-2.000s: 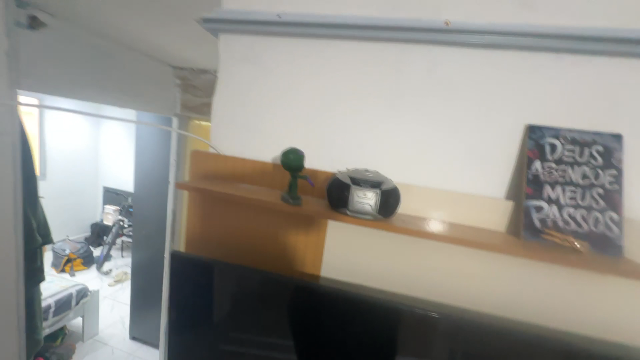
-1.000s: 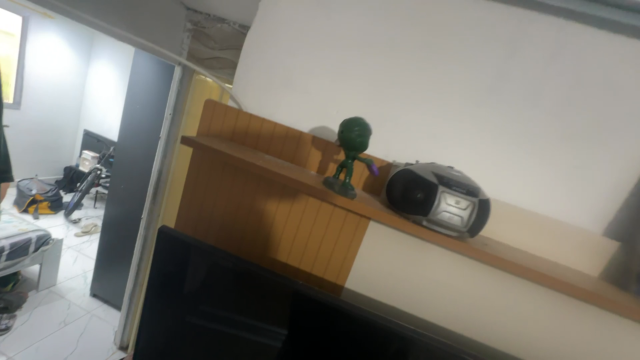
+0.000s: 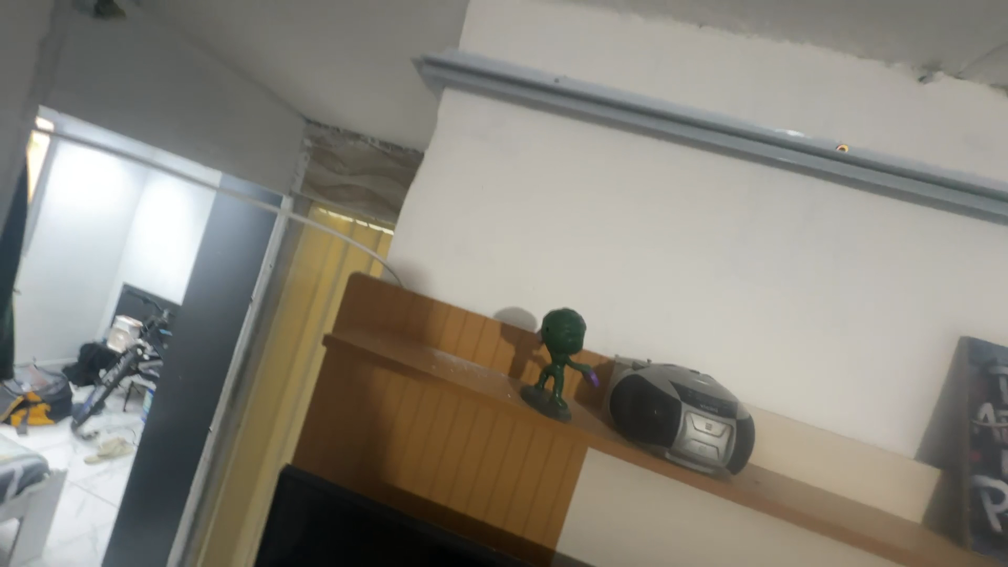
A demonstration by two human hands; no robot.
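Observation:
Neither my left hand nor my right hand shows in the head view. A wooden wall shelf [image 3: 827, 504] runs across the lower right, tilted in the picture. On it stands a green big-headed figurine [image 3: 563, 335] with one arm held out and something purple at its end. Just right of the figurine sits a silver and black portable stereo [image 3: 705, 421]. A dark sign with white lettering [image 3: 988, 441] leans at the right edge, partly cut off. Below the shelf is the upper part of a black television [image 3: 339, 520].
A grey metal rail [image 3: 669, 126] crosses the white wall above. At left, beyond a doorway beside a yellow folding door [image 3: 276, 378], are a bicycle [image 3: 118, 382], a grey and yellow bag [image 3: 35, 402], footwear [image 3: 109, 450] and a bed corner [image 3: 35, 504]. A cable hangs across the doorway.
The view has swung and tilted, bringing the metal rail and the edge of the lettered sign back into sight. The figurine and stereo stand in the same places on the shelf.

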